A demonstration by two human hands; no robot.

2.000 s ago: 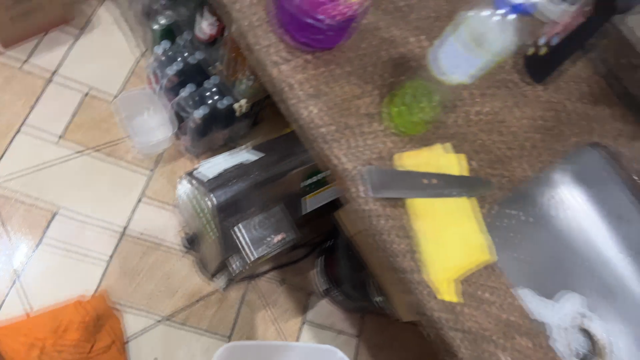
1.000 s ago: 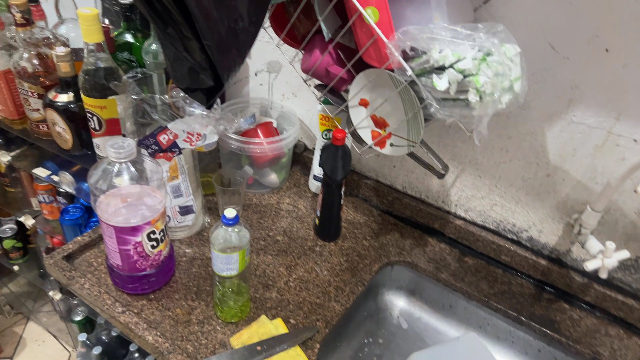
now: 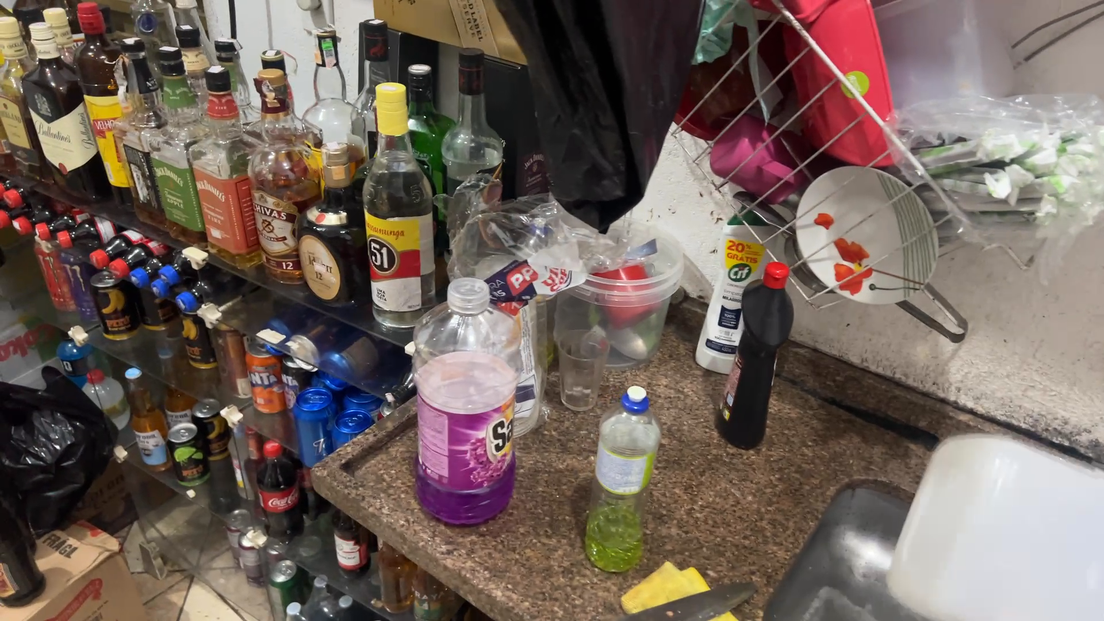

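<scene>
Neither of my hands shows in the head view. On the speckled stone counter (image 3: 535,517), a clear bottle of purple cleaner (image 3: 466,414) stands uncapped at the left. To its right is a small bottle of green dish soap (image 3: 622,483) with a blue and white cap. A knife (image 3: 694,602) lies across a yellow cloth (image 3: 660,586) at the bottom edge. A white plastic container (image 3: 1005,526), blurred, covers part of the metal sink (image 3: 841,552); what holds it is out of view.
Behind the soap stand a black bottle with a red cap (image 3: 753,362), a white Cif bottle (image 3: 729,293), a clear cup (image 3: 583,366) and a lidded tub (image 3: 655,319). A wire rack (image 3: 828,103) with a plate hangs above. Glass shelves (image 3: 233,276) of bottles and cans line the left.
The white plastic container now shows large over the sink at the right; a second ago only a pale piece showed low there. The view has swung up from the floor and counter.
</scene>
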